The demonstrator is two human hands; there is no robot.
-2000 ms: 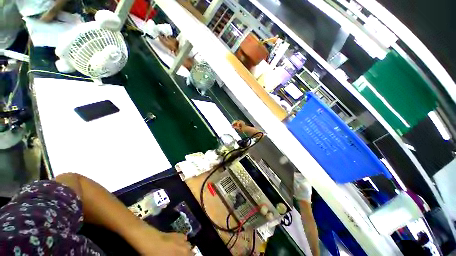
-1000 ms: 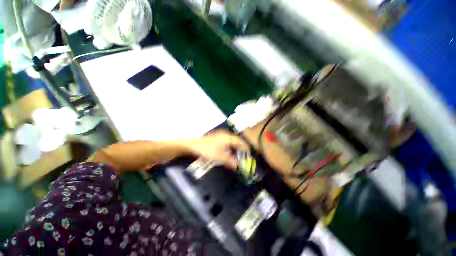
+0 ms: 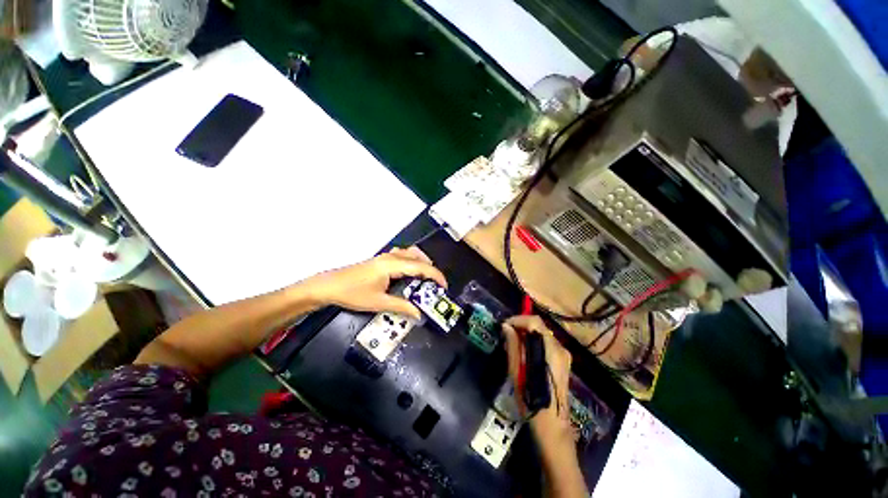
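My left hand (image 3: 382, 283) holds a small circuit module (image 3: 434, 303) with a bright yellow block by its upper left end, above the black fixture panel (image 3: 389, 428). My right hand (image 3: 545, 365) holds a slim red stick (image 3: 527, 336), a pen or probe, and a black piece (image 3: 536, 373) beside it. A green circuit board (image 3: 482, 329) lies under a clear cover between the hands. One socket outlet (image 3: 383, 336) is just below my left hand. Another socket outlet (image 3: 495, 438) is below my right hand.
A grey-beige bench instrument (image 3: 672, 214) with red and black leads stands at right. A looped black cord (image 3: 516, 209) and white blocks (image 3: 477, 195) are behind the panel. A black phone (image 3: 220, 129) lies on a white sheet (image 3: 292, 214). A white fan (image 3: 136, 27) stands at upper left.
The view has swung down toward the bench. My left hand has moved from the lower edge onto the panel with the module. My right hand now shows, holding the red stick.
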